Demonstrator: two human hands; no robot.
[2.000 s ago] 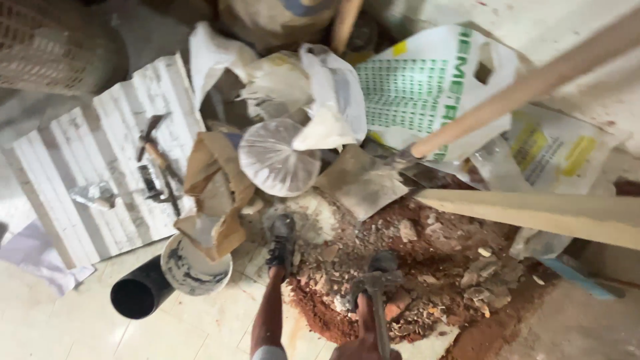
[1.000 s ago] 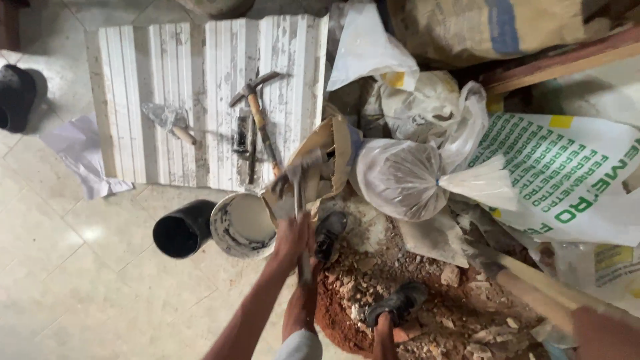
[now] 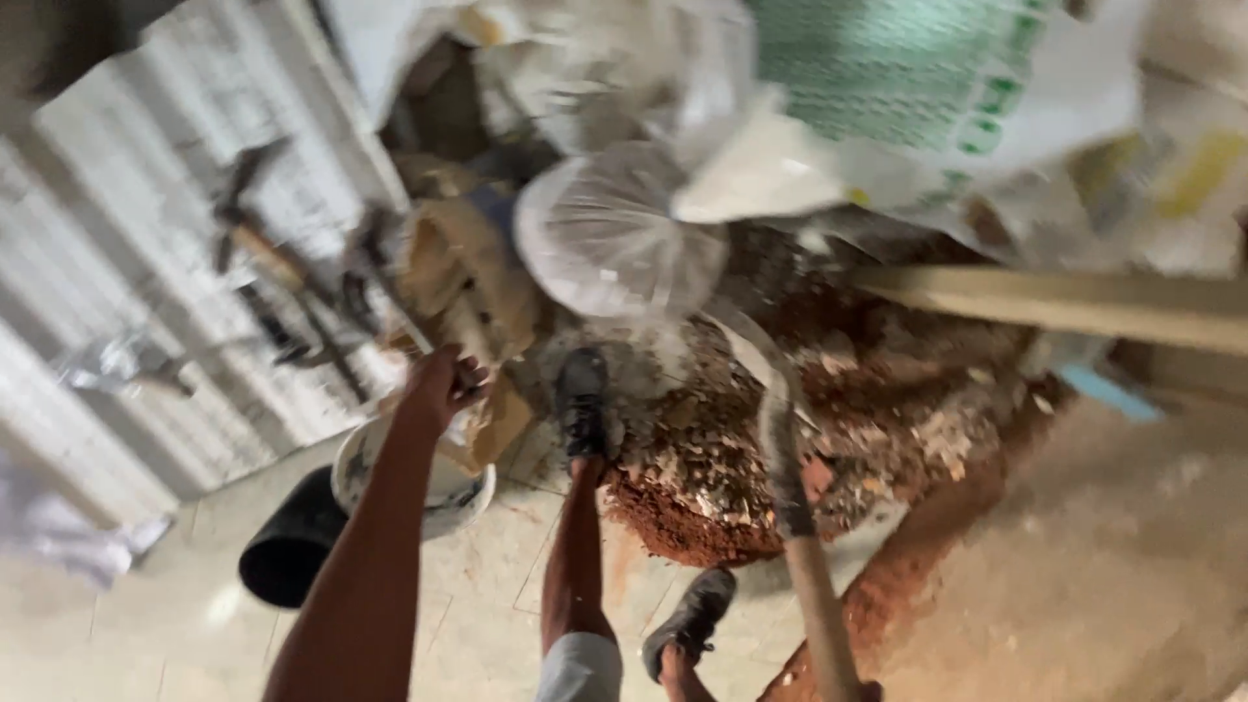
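My left hand (image 3: 458,382) is at the left of centre, closed round the handle of a blurred hammer-like tool (image 3: 369,268). The tool's head lies over the corrugated metal sheet (image 3: 210,380), beside a pick-like tool with a wooden handle (image 3: 268,255). Only a few fingers of my right hand (image 3: 868,691) show at the bottom edge, on the wooden handle of a shovel (image 3: 824,619). The shovel's neck crosses the heap of red soil and rubble (image 3: 721,458), and its blade end reaches the tied plastic bag (image 3: 624,234).
A whitish bucket (image 3: 468,502) and a black cylindrical container (image 3: 283,546) stand below the sheet. Torn brown paper (image 3: 502,419) overhangs the bucket. A wooden board (image 3: 1063,300) juts in from the right. My shod feet (image 3: 583,390) are beside and below the rubble.
The hammer-like tool has gone from the rubble to the metal sheet. The shovel handle, which pointed to the upper right, now comes down to the bottom edge. The view has swung.
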